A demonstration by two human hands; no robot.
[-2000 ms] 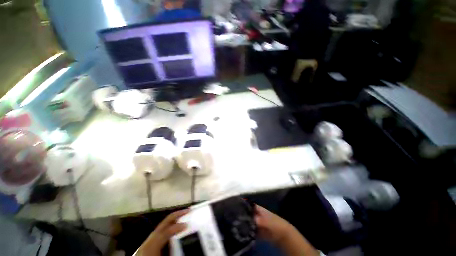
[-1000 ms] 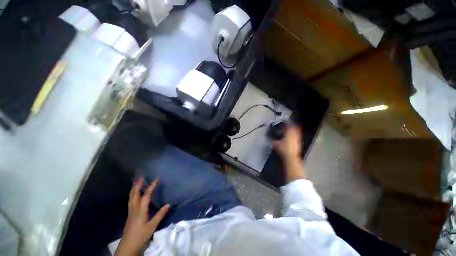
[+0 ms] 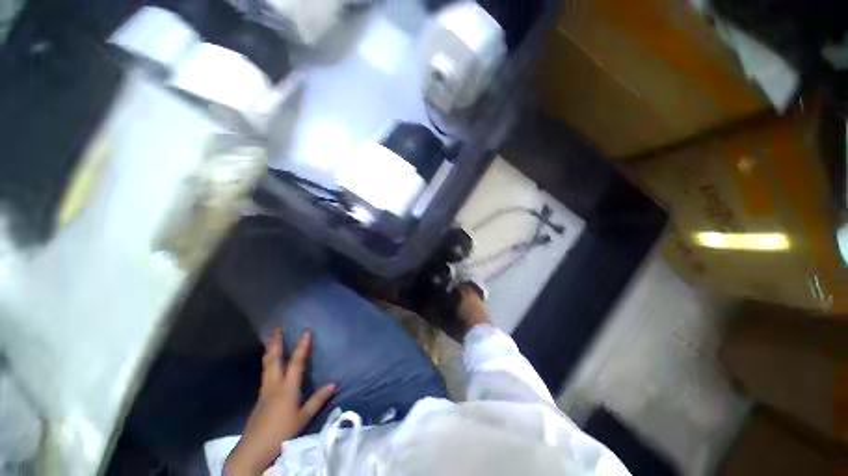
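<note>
My left hand (image 3: 288, 400) lies on my blue-clad thigh with its fingers spread and holds nothing. My right hand (image 3: 472, 307) reaches down into the lower black bin (image 3: 581, 279), at its near left edge, against a group of dark rounded parts (image 3: 456, 246). Its fingertips are blurred and partly hidden, so its grip is unclear. Thin dark leads (image 3: 521, 251) lie on the white sheet (image 3: 502, 200) in this bin. A white camera with a black head (image 3: 381, 177) and another white camera (image 3: 456, 56) sit in the upper black tray.
The upper tray's thick rim (image 3: 409, 246) stands between the bench (image 3: 112, 279) and the lower bin. More white cameras (image 3: 218, 79) are at the upper left. Brown cartons (image 3: 744, 204) stand at the right. The picture is blurred.
The view has turned from the bench down to the bins. My hands have left the camera they held. In the last second, my right hand moved left and nearer within the lower bin.
</note>
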